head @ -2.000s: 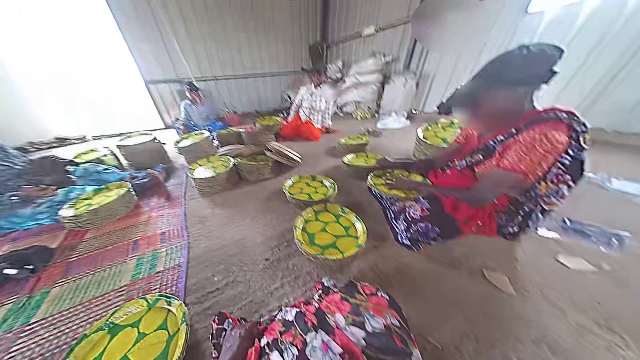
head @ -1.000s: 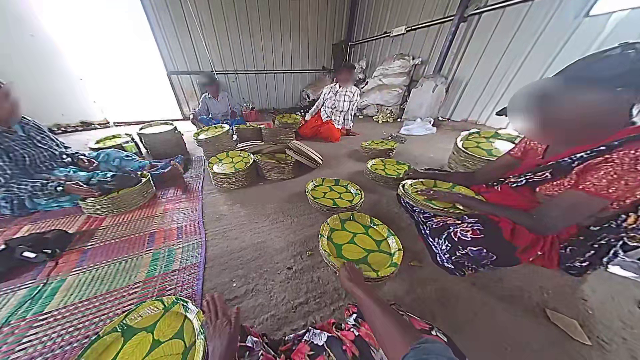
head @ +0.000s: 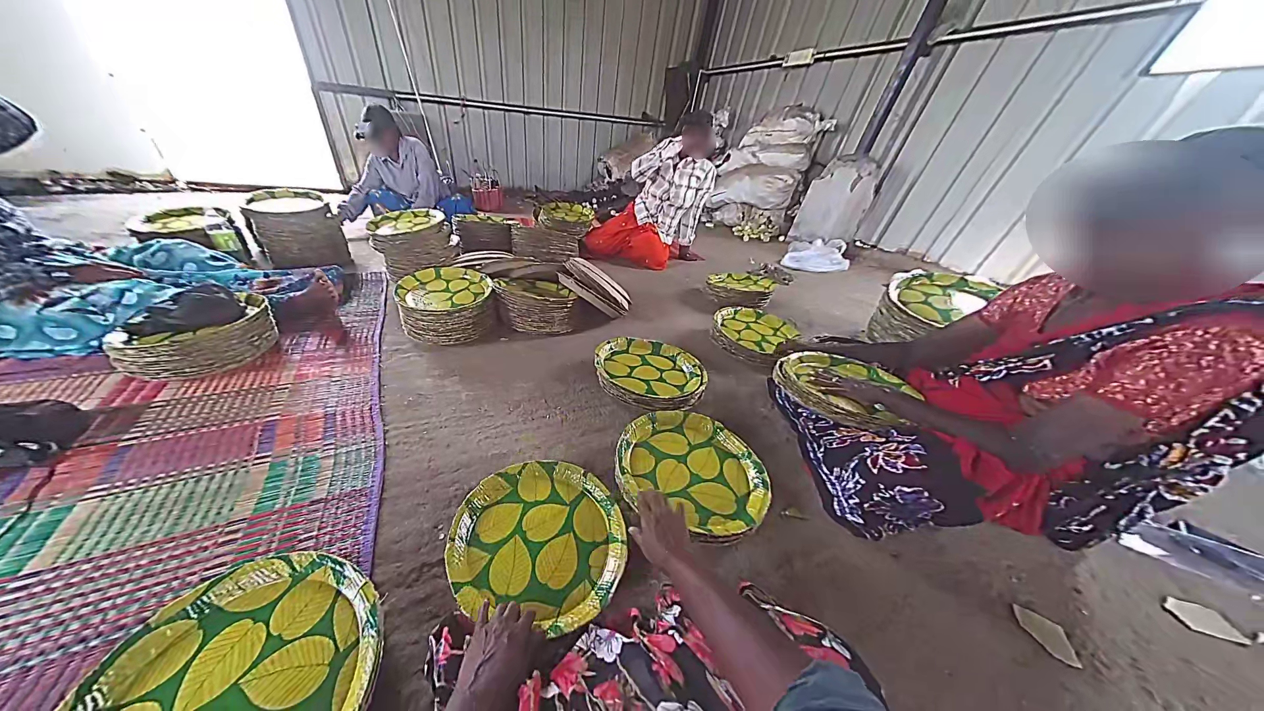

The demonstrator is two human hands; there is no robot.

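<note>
A round plate with a green and yellow leaf pattern [head: 536, 543] lies in front of my lap, tilted towards me. My left hand [head: 502, 642] is at its near edge, fingers spread; whether it grips the rim is unclear. My right hand [head: 660, 528] is between this plate and a stack of leaf-patterned plates [head: 694, 472], its fingers near that stack's left rim. Whether the fingers touch either rim cannot be told. Another leaf-patterned plate [head: 237, 642] is at the lower left, beside the woven mat. Floral cloth [head: 657, 652] covers my lap.
On the right a seated person's hands [head: 859, 390] hold a stack of plates. More plate stacks [head: 444, 301] stand further back, near two seated people. A striped woven mat [head: 296, 434] covers the floor at left, where another person sits. Broken flat pieces [head: 1047, 634] lie at lower right.
A leaf-patterned plate now lies before my lap, where bare floor showed a second ago. My left hand has moved right from beside the lower-left plate to this one. My right hand stays near the stack.
</note>
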